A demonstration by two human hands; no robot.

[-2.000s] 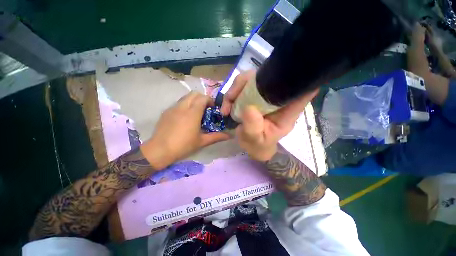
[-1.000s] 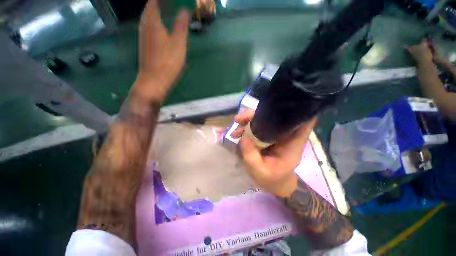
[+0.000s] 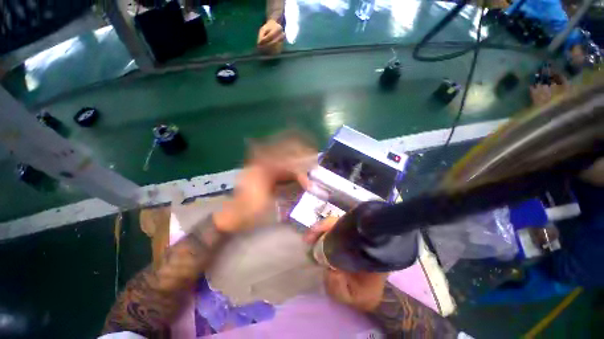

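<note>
My right hand (image 3: 354,285) is wrapped around the electric screwdriver (image 3: 367,235), a thick black body with a tan nose, held over the right part of the work pad. My left hand (image 3: 268,182) is strongly blurred above the pad's back edge, left of the screw feeder; whether it holds anything cannot be told. The screw feeder (image 3: 361,165) has a white-grey top, a dark window and a small red-lit switch. The torn work pad (image 3: 265,265) shows bare grey-beige and pink-purple print below my hands.
Several black units, one a unit with wires (image 3: 169,138), stand spaced along the green belt (image 3: 265,106) behind the pale rail (image 3: 205,187). Another person's hand (image 3: 270,34) is across the belt. A second feeder (image 3: 540,222) and clear plastic bag (image 3: 480,235) are at right.
My left hand has come back from over the belt to the pad's back edge. The feeder is more exposed and the driver sits lower in view. More belt and units show.
</note>
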